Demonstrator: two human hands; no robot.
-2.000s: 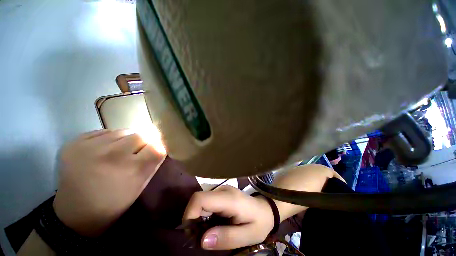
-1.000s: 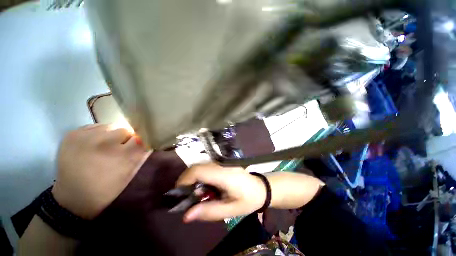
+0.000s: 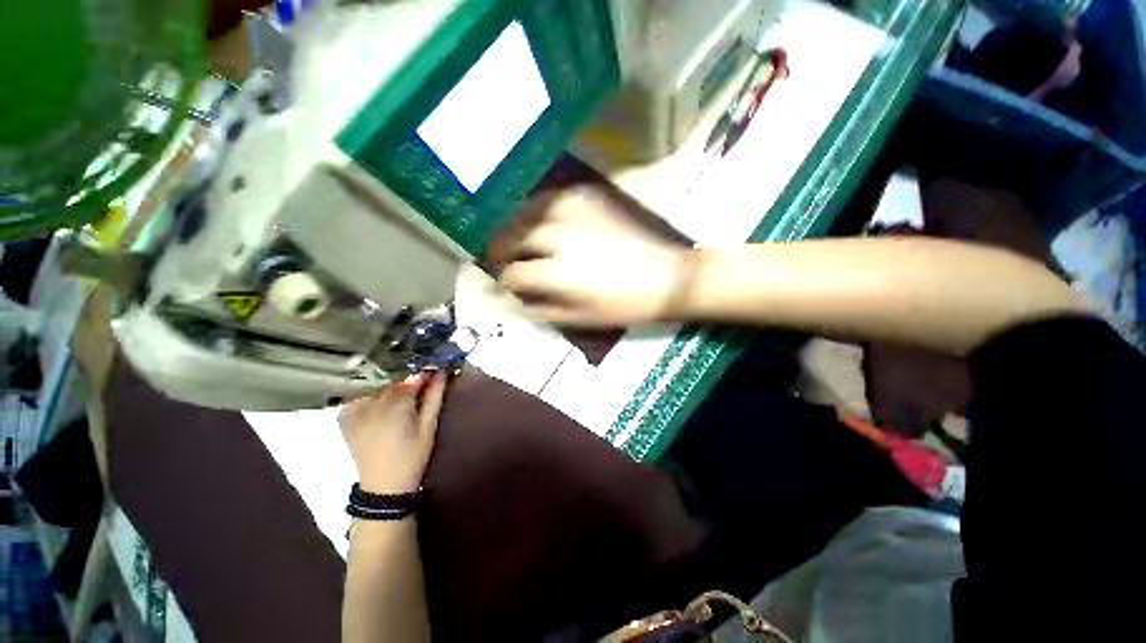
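Observation:
A large dark brown garment panel (image 3: 540,502) lies left of and below the needle and hangs over the table's front edge. My left hand (image 3: 396,433), with a black beaded bracelet, pinches its edge with the fingertips close beside the presser foot (image 3: 434,342). My right hand (image 3: 584,261) is blurred and lies over a small dark brown fabric piece (image 3: 603,342) under the control panel; whether its fingers grip the piece is hidden. The snips (image 3: 754,101), with red and black handles, lie on the table at the upper right.
The cream-white machine head (image 3: 365,239) stands at upper left, with a green control panel (image 3: 484,107) above my right hand. A green basket (image 3: 88,113) hangs at the top left corner. The green ruler-marked table edge (image 3: 804,207) runs diagonally. A blue crate (image 3: 1018,138) is beyond it.
The view has swung so the needle area shows. My right hand has let go of the snips and moved to the small fabric piece. My left hand is now at the presser foot.

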